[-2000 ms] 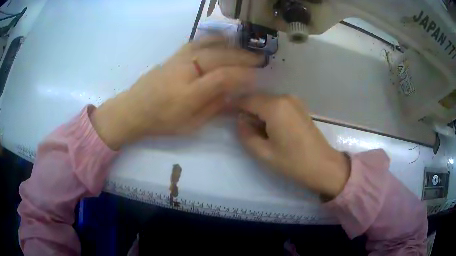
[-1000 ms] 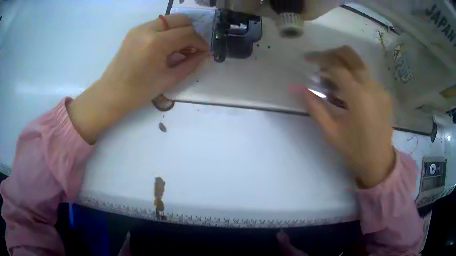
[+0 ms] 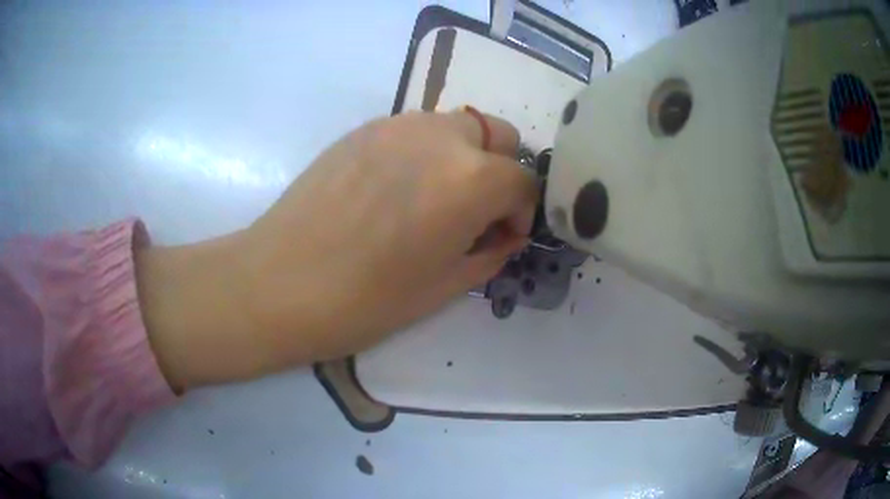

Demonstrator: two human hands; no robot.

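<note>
My left hand [image 3: 390, 224] reaches in from the left over the pale machine bed [image 3: 488, 361]. Its thumb and fingertips are bent together at the needle area, partly behind the cream machine head [image 3: 673, 205]. Whether they hold a thread or anything else cannot be told. A dark metal plate [image 3: 537, 285] shows just below the fingertips. The needle and presser foot are mostly hidden by the hand and the head. My right hand is not in view; only a bit of pink sleeve [image 3: 829, 478] shows at the lower right.
A round red-and-blue badge [image 3: 854, 117] is on the head's end. A ribbed metal knob [image 3: 755, 419] hangs below the head at right. A slotted metal piece [image 3: 548, 49] lies at the bed's back edge. The white table [image 3: 244, 448] surrounds the bed.
The view has shifted round to the head's end. My left hand has come in closer at the needle. My right hand, earlier over the bed with something shiny, has left the picture.
</note>
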